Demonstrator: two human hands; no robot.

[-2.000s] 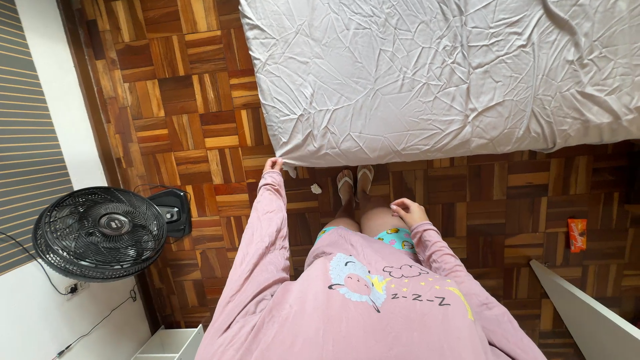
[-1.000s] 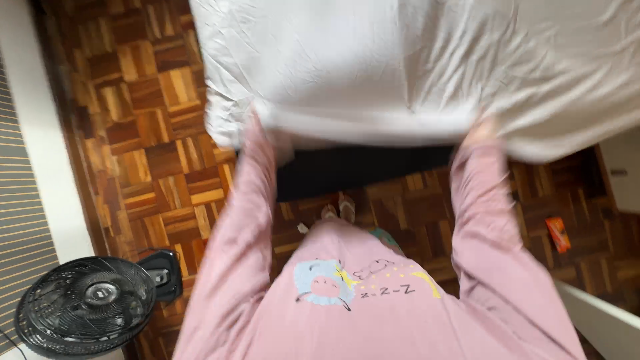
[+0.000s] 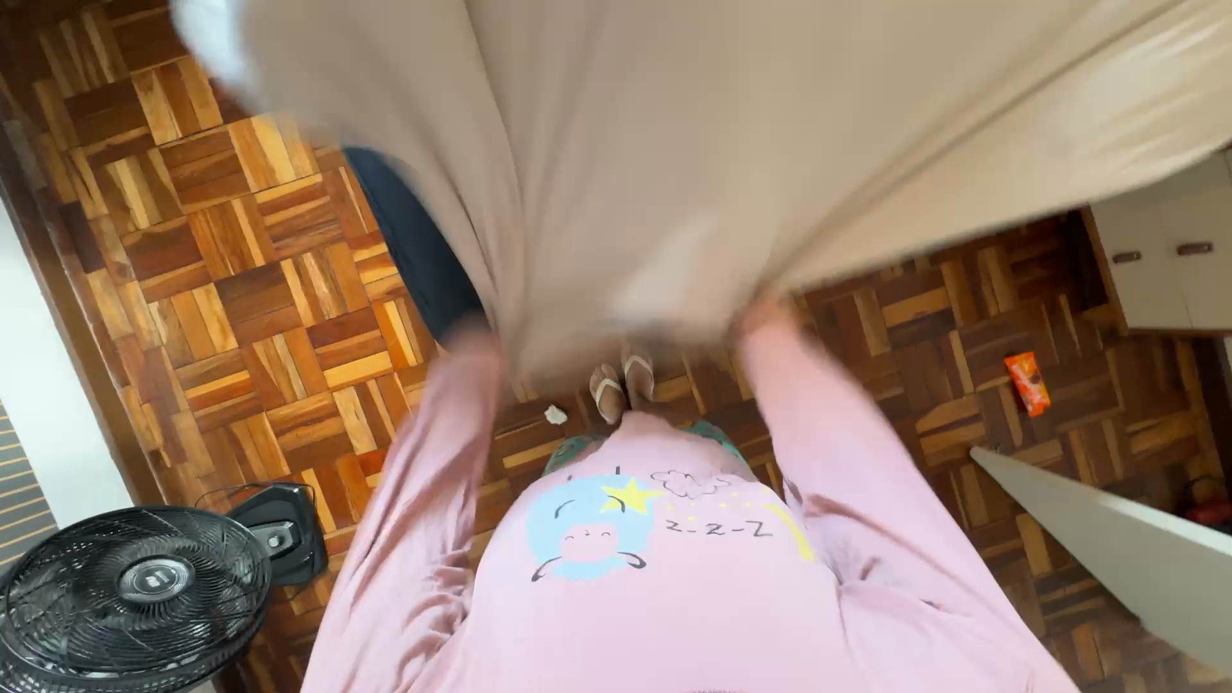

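A beige-grey bed sheet (image 3: pixel 635 154) billows across the upper half of the head view, lifted and blurred by motion. My left hand (image 3: pixel 474 345) grips its near edge at the left, and my right hand (image 3: pixel 767 316) grips the same edge further right; the fingers of both are blurred. Between the two hands the edge hangs in folds, above my feet in light flip-flops. A dark bed base or mattress side (image 3: pixel 409 241) shows under the sheet at the left. The rest of the bed is hidden by the sheet.
A black electric fan (image 3: pixel 154 577) stands at lower left on the parquet floor (image 3: pixel 279 221). An orange packet (image 3: pixel 1028 383) and a small white scrap (image 3: pixel 555 415) lie on the floor. A white door or panel edge (image 3: pixel 1107 549) juts in at lower right, with a cabinet (image 3: pixel 1169 250) beyond.
My right hand, free two seconds ago, has come up and taken hold of the sheet. The sheet, which lay over the bed, is now raised off it between both hands.
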